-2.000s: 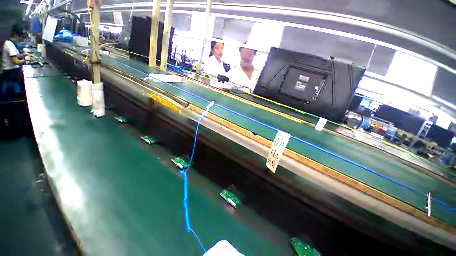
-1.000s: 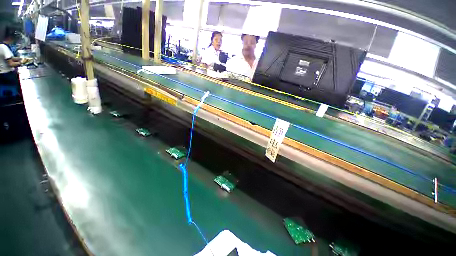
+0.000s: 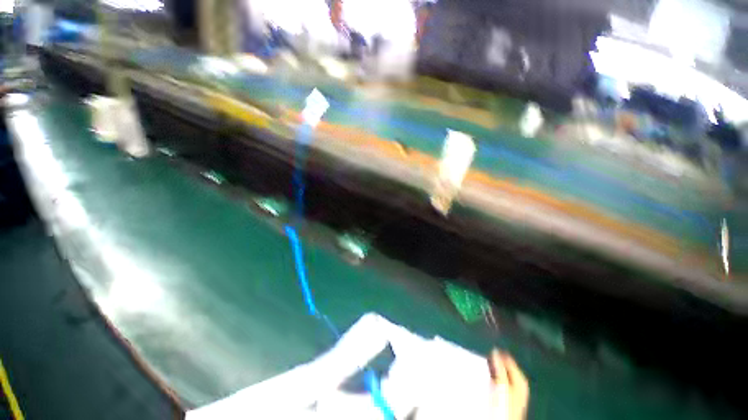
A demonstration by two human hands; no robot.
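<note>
White paper sheets (image 3: pixel 443 365) lie across the bottom centre, overexposed and blurred. A bright blue band (image 3: pixel 377 398) shows among the white at the bottom; my left hand itself cannot be made out there. Fingertips (image 3: pixel 508 385), seemingly of my right hand, show at the sheets' right edge, cut off by the bottom of the picture; their grip is unclear. A green circuit board (image 3: pixel 466 301) lies just above the sheets, with a fainter board (image 3: pixel 541 330) to its right. Others lie in a row toward the upper left.
A blue coiled cord (image 3: pixel 300 267) hangs from the upper shelf's rail toward the sheets. A paper tag (image 3: pixel 453 168) hangs on the shelf's wood edge. White rolls (image 3: pixel 119 123) stand far left on the green bench (image 3: pixel 189 279). A large black screen (image 3: pixel 508 49) is behind.
The view has dropped and blurred, so the shelf and boards sit higher in the picture. More of the white sheets shows, and the blue band and fingertips have come into view.
</note>
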